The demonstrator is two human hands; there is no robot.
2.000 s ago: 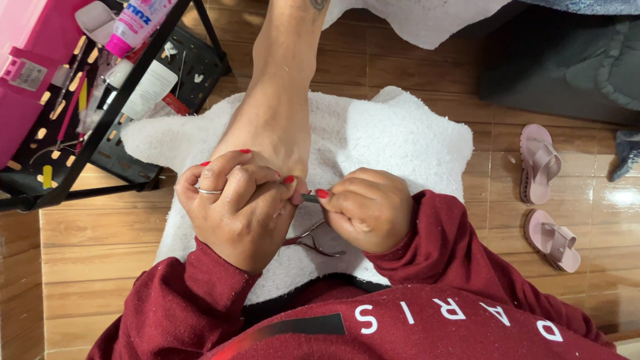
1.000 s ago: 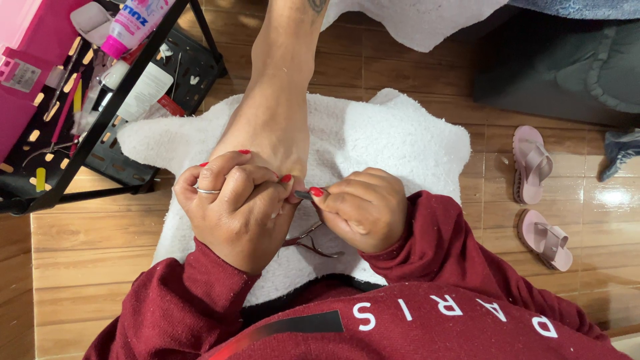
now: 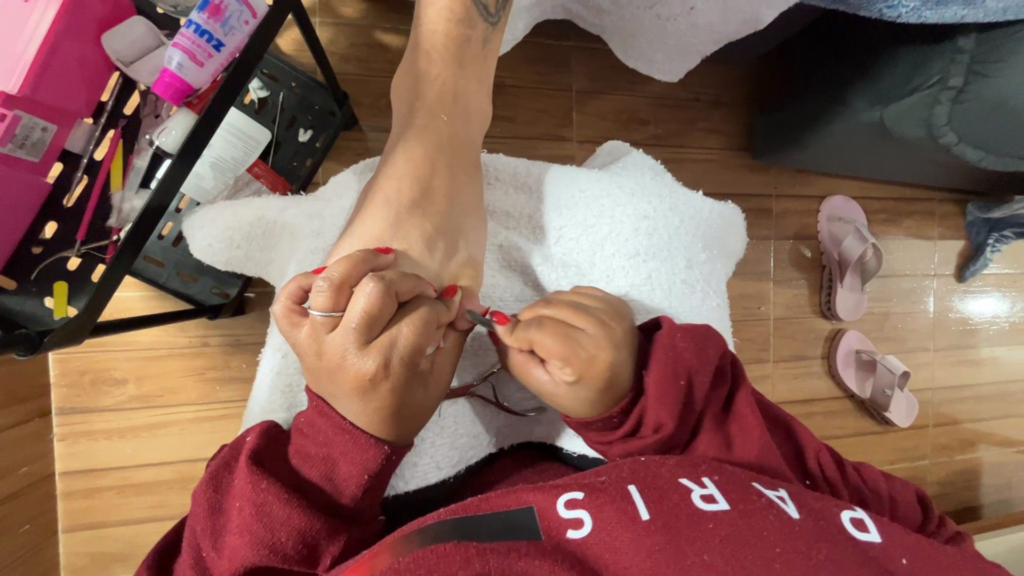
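Observation:
Another person's bare foot [image 3: 428,200] rests on a white towel [image 3: 640,224] over my lap. My left hand [image 3: 372,328], with a ring and red nails, is wrapped over the front of the foot and grips its toes, which are mostly hidden. A slim dark metal tool [image 3: 482,320] is pinched between the thumb and fingers of my right hand [image 3: 564,348]; its tip touches or nearly touches a toe. Just below, between my hands, metal cuticle nippers [image 3: 488,392] lie on the towel, partly covered.
At the left stands a black rack [image 3: 172,160] with a pink case [image 3: 48,120], a bottle [image 3: 208,48] and several manicure tools. Pink sandals [image 3: 852,256] lie on the wooden-look floor at the right, below a dark padded seat [image 3: 888,104]. A second cloth [image 3: 648,32] hangs at the top.
My right hand has shifted slightly, and more of the slim tool shows than two seconds ago. My left hand keeps its hold on the foot.

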